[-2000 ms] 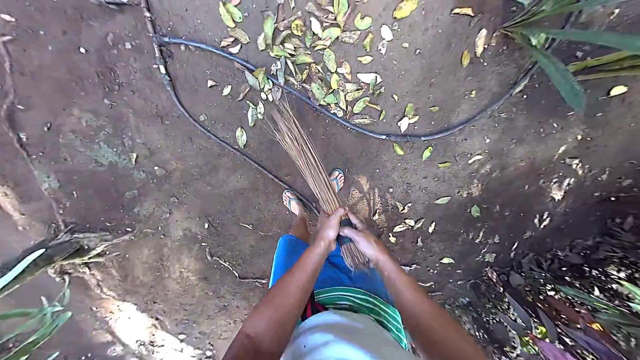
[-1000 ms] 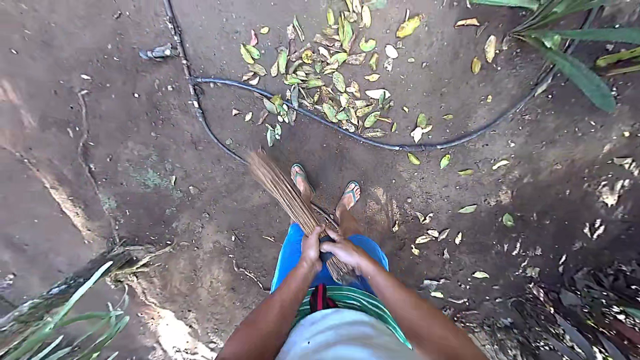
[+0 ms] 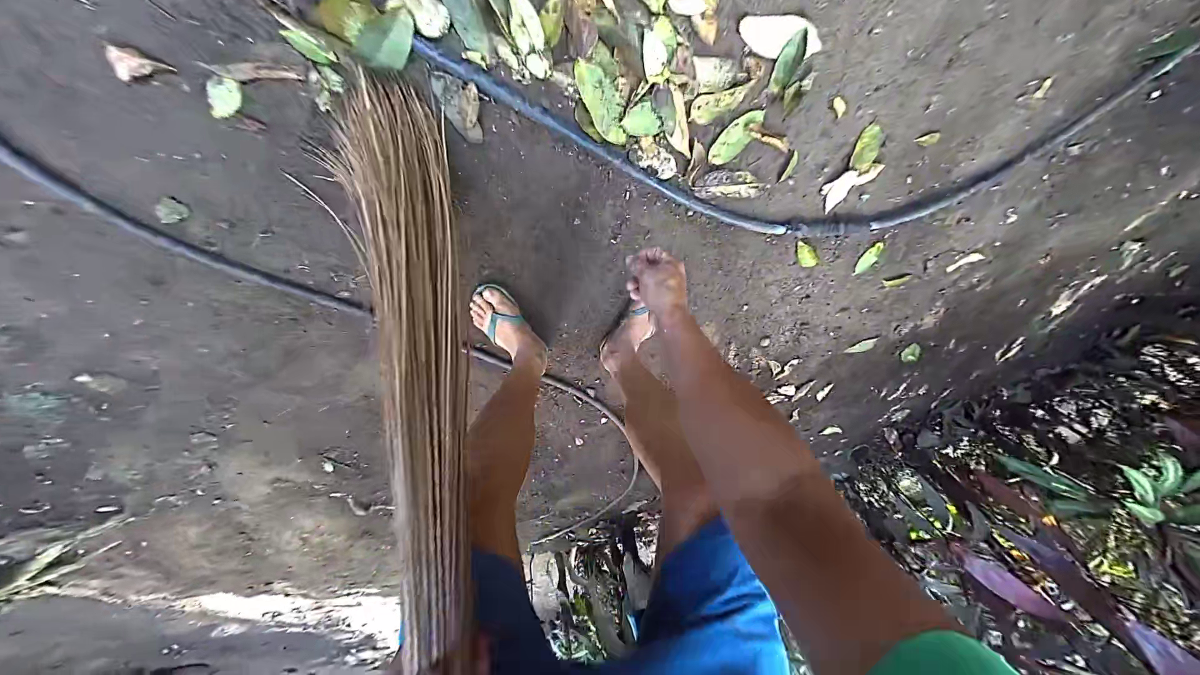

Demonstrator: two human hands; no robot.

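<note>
A stick broom of thin brown bristles point(image 3: 412, 356) runs upright along the left of the head view, its tips at the leaf pile point(image 3: 656, 94). Only a little of my left hand point(image 3: 469, 652) shows at the bottom edge, closed around the broom's lower end. My right hand point(image 3: 659, 281) is off the broom, stretched forward above my right foot with its fingers curled. Whether anything is in it cannot be told. My left foot point(image 3: 506, 323), in a flip-flop, stands just right of the bristles.
A dark hose point(image 3: 656, 183) curves over the bare soil below the leaves, and another stretch point(image 3: 187, 248) passes behind the broom. Scattered leaves point(image 3: 867, 258) lie to the right. Purple and green plants point(image 3: 1022, 581) grow at the lower right.
Both hands were together on the broom before; my right hand has let go and moved forward. The broom now stands at the left, bristles toward the leaves. The view has shifted.
</note>
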